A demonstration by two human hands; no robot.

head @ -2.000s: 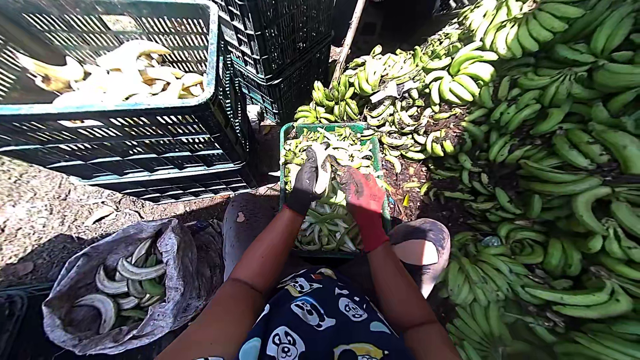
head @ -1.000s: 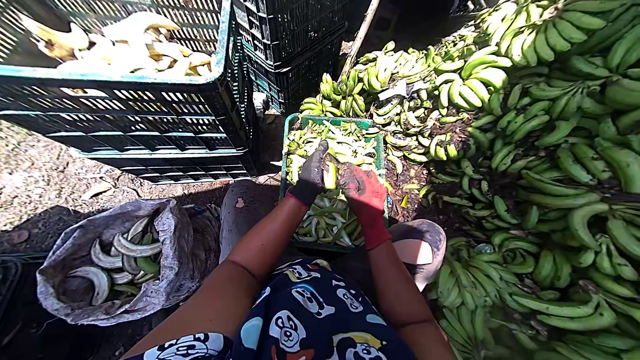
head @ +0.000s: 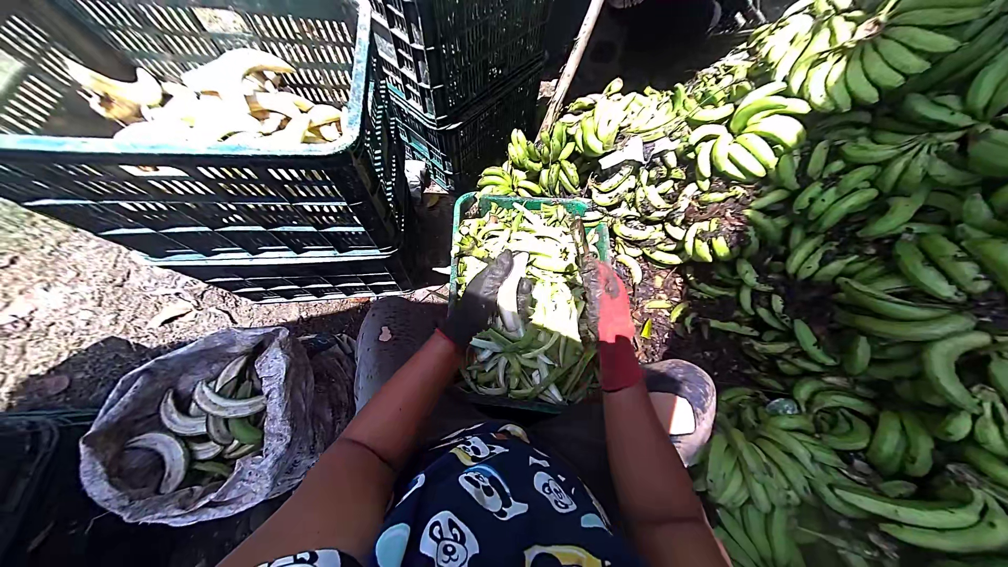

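Between my knees stands a green plastic crate (head: pixel 465 206) filled with strips of green peel (head: pixel 504 364). Over its left side my left hand (head: pixel 488 291), in a dark glove, grips a pale peeled plantain (head: pixel 512 295). My right hand (head: pixel 608 303), in a red glove with dark, soiled fingers, is over the crate's right side. Its fingers are curled around a thin dark tool (head: pixel 580 236), likely a knife, which points away from me; its blade is hard to make out. A gap separates the two hands.
Large dark crates stand at upper left, the nearest (head: pixel 236 197) holding peeled plantains (head: pixel 228 94). A woven sack (head: pixel 276 409) with plantains (head: pixel 177 413) sits at lower left. Green plantain bunches (head: pixel 898 299) are heaped along the right. A pole (head: pixel 573 67) leans behind the green crate.
My hands, close together over the crate before, are now farther apart. The right hand has moved right, away from the left.
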